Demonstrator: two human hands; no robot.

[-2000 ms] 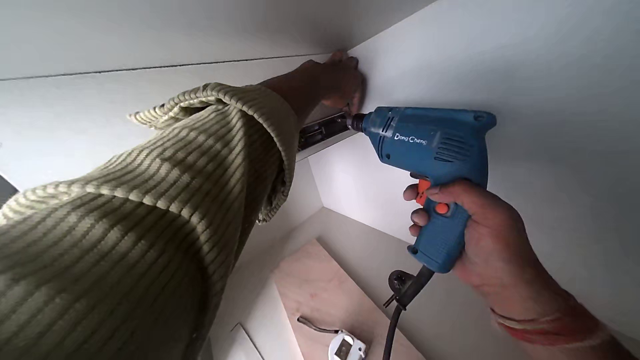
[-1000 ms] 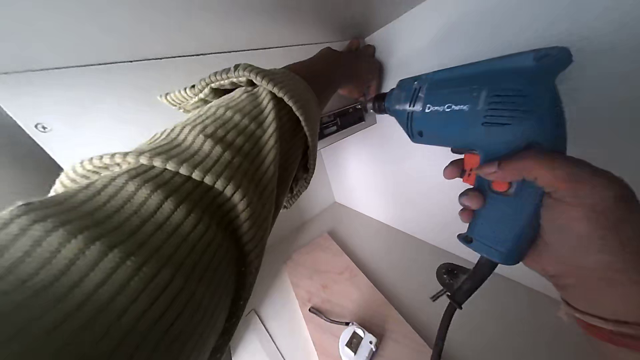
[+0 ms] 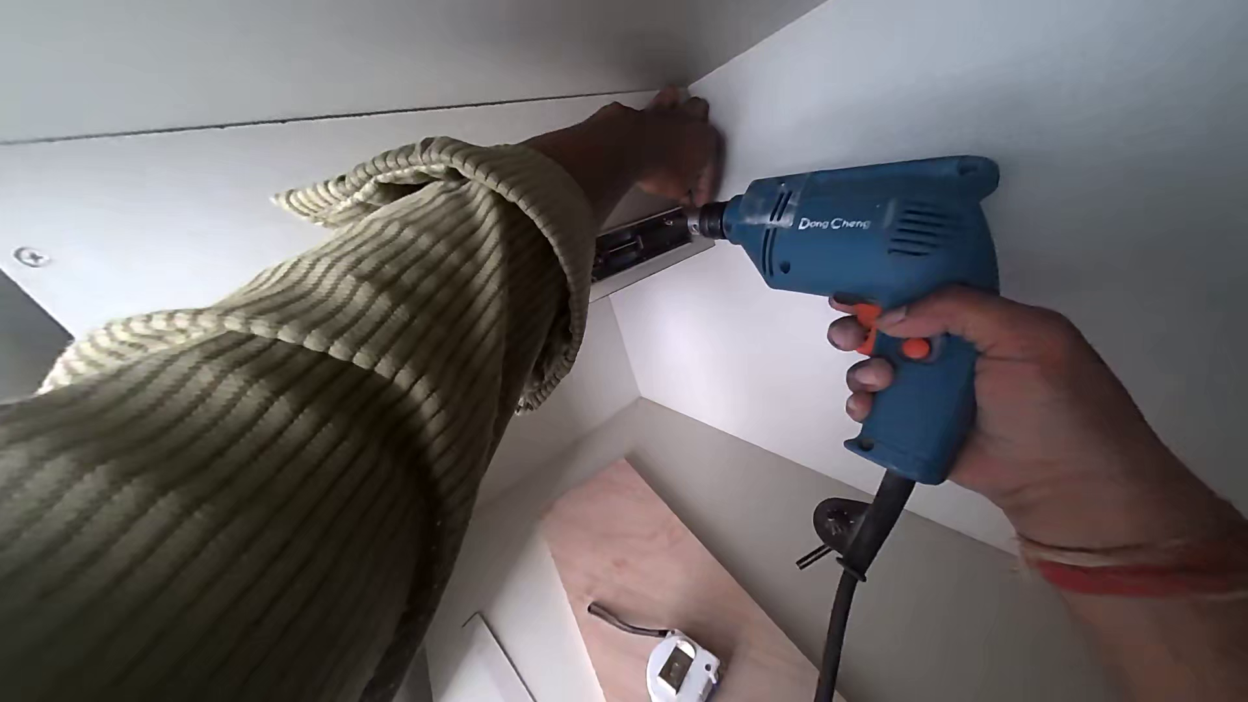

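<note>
A blue Dong Cheng corded electric drill (image 3: 877, 229) is gripped by its handle in my right hand (image 3: 1033, 390), with fingers around the orange trigger. Its chuck (image 3: 714, 220) points left, and the tip ends at the right end of a dark metal fitting (image 3: 643, 246) set in the white panel. My left hand (image 3: 678, 146) is pressed against the panel near the corner, just above the drill tip; its fingers are partly in shadow, and whether they hold anything cannot be told. A chuck key (image 3: 838, 526) hangs on the drill's black cable (image 3: 834, 634).
White panels (image 3: 1072, 117) meet in a corner around my hands. Below lies a pinkish wooden board (image 3: 634, 536) with a white tape measure (image 3: 682, 668) and its strap on it. A screw (image 3: 32, 256) sits in the panel at far left. My striped sleeve covers much of the left side.
The drill stays in my right hand with its tip at the fitting. Its body appears farther right one second ago than now. My left hand stays by the corner.
</note>
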